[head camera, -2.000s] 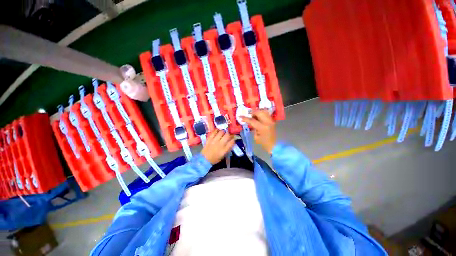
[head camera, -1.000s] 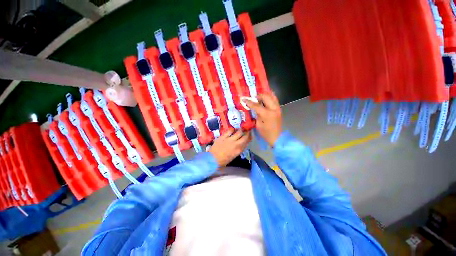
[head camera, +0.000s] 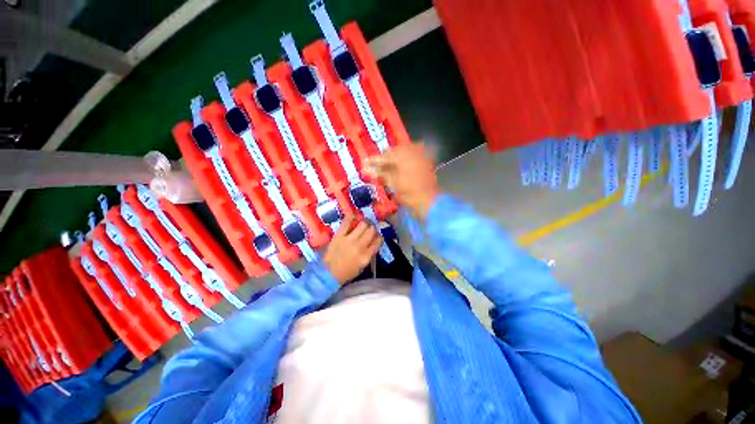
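A red tray (head camera: 240, 178) in front of me holds smartwatches with pale blue straps. The upper-row watches, such as one watch (head camera: 305, 79), show dark screens. In the lower row, the watch between my hands (head camera: 362, 196) shows a dark screen; the rightmost place is hidden by my right hand. My left hand (head camera: 352, 248) is at the tray's near edge, fingertips beside that watch's strap; whether they grip it is unclear. My right hand (head camera: 406, 176) is blurred over the tray's right edge, fingers bent above that watch; what it holds cannot be told.
A neighbouring red tray (head camera: 145, 310) at left holds watches pale side up. Further left is another red stack (head camera: 62, 319). A tall red tray stack (head camera: 571, 74) with hanging straps stands at right. A pale post (head camera: 74, 169) and whitish cup (head camera: 157, 163) are at left. Cardboard boxes lie low right.
The view has shifted, so the tray sits further left and more tilted. The lower-row watch by my hands showed its pale side and now shows a dark screen. My right hand has moved beside it.
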